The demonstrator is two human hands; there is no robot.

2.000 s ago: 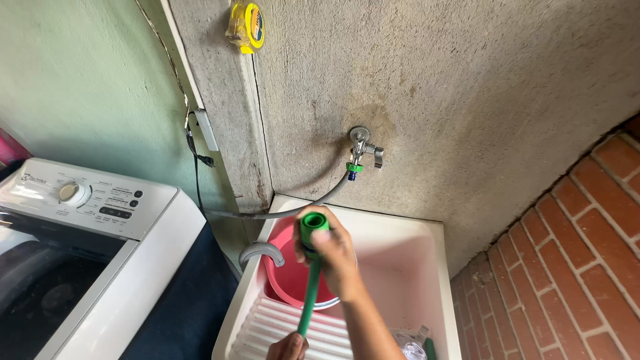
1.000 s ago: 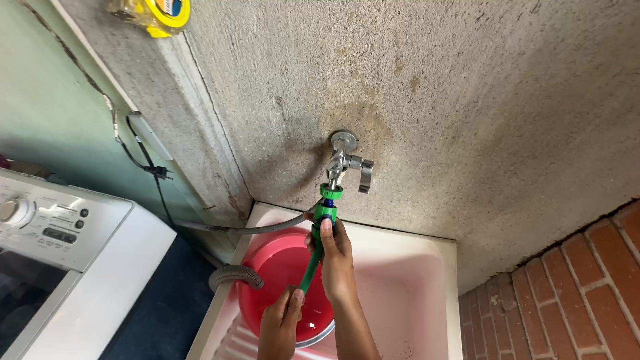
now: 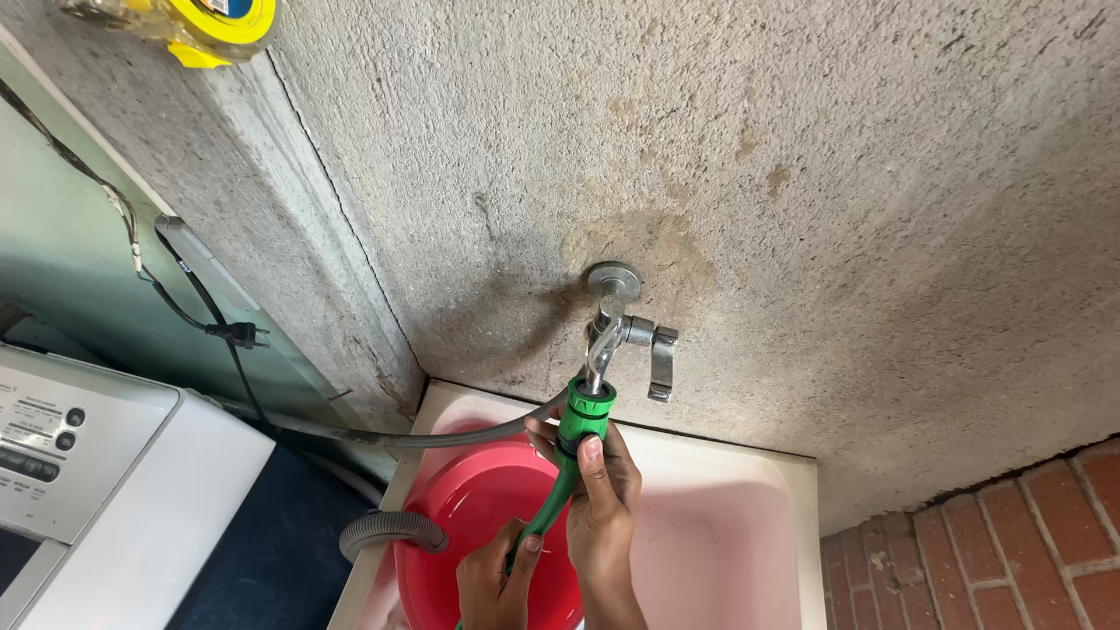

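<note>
A chrome wall faucet (image 3: 605,337) with a lever handle stands out from the concrete wall. At its spout sits a green hose connector (image 3: 584,418), lined up end to end with the green fitting on the spout. My right hand (image 3: 602,503) grips this connector, thumb in front and fingers behind. Lower down, my left hand (image 3: 497,573) is closed around the green garden hose (image 3: 553,507). A thin grey hose (image 3: 472,435) runs from behind the faucet to the left. Both hands are over a red plastic basin (image 3: 477,490) in the sink.
The laundry sink (image 3: 722,464) stands against the wall, a grey corrugated drain hose (image 3: 391,532) hooked over its left edge. A washing machine (image 3: 184,472) is at left, near a black plug (image 3: 238,333). A yellow tape measure (image 3: 229,22) hangs above; a brick wall (image 3: 989,542) is at right.
Two seconds ago my right hand held the connector below the faucet, its open end showing. It has moved up to the spout, and the connector now meets the fitting there. The view has moved closer.
</note>
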